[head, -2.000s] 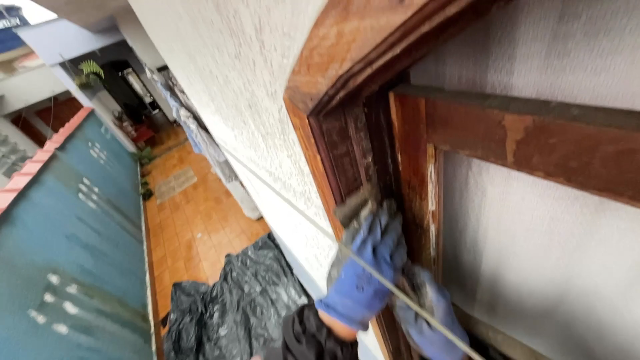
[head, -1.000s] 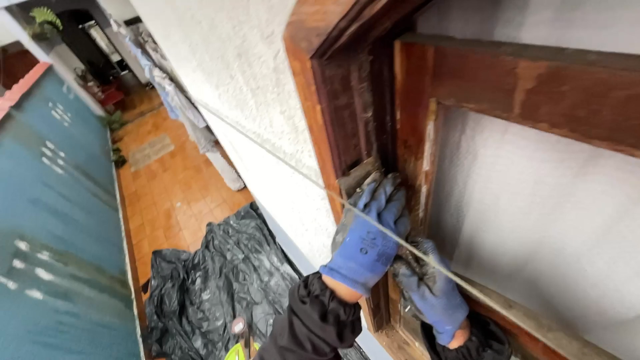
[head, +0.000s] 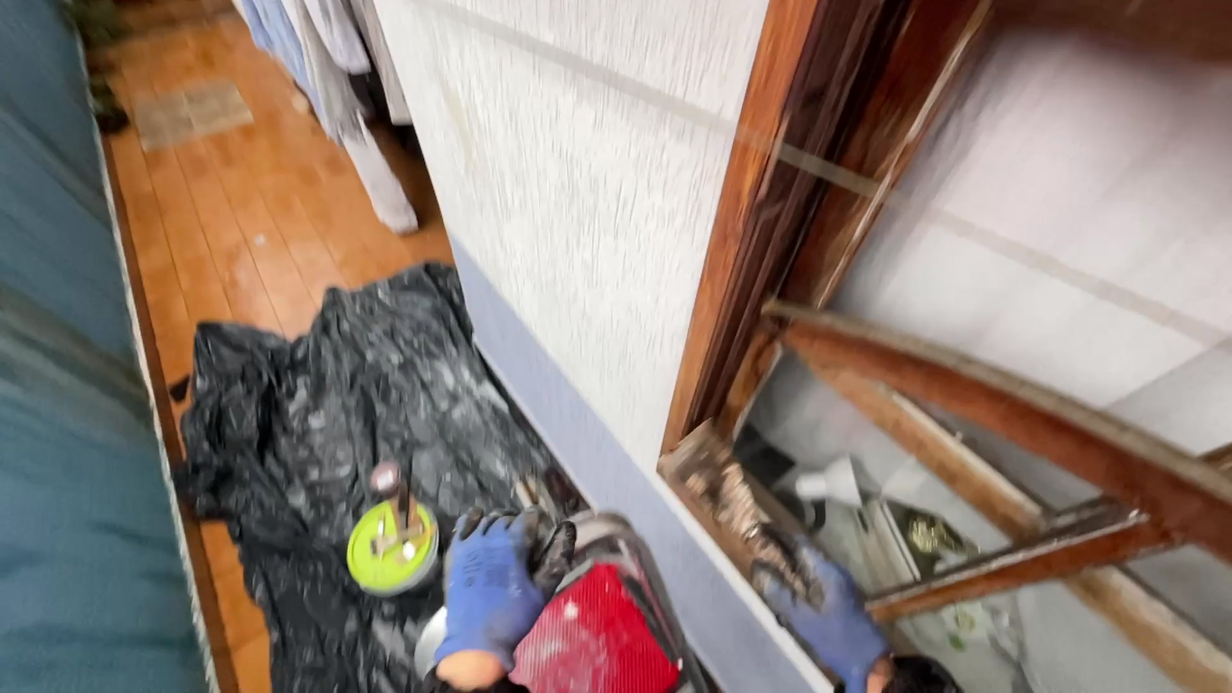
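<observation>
My left hand [head: 493,582], in a blue glove with dark fingertips, is low at bottom centre against a red ribbed step or stool top [head: 597,640] with a grey rim. Its fingers are curled, and whether they grip anything is hidden. My right hand [head: 828,606], in a matching soiled glove, rests at the wooden windowsill [head: 698,472]. Brown flaky residue [head: 736,500] lies along the sill up to its fingers; no tool can be made out there. Above rises the brown wooden window frame [head: 731,221], partly stripped.
Black plastic sheeting [head: 375,375] covers part of the orange tiled floor [head: 231,231]. On it stands a tub with a lime-green lid [head: 390,549] bearing small tools. A tilted wooden sash [head: 962,375] is at right. Clothes [head: 332,87] hang beside the textured white wall [head: 587,173]. A cord crosses the view.
My left hand has left the upright window frame and moved down to the red-topped object. My right hand is now on the sill. The view has swung downward.
</observation>
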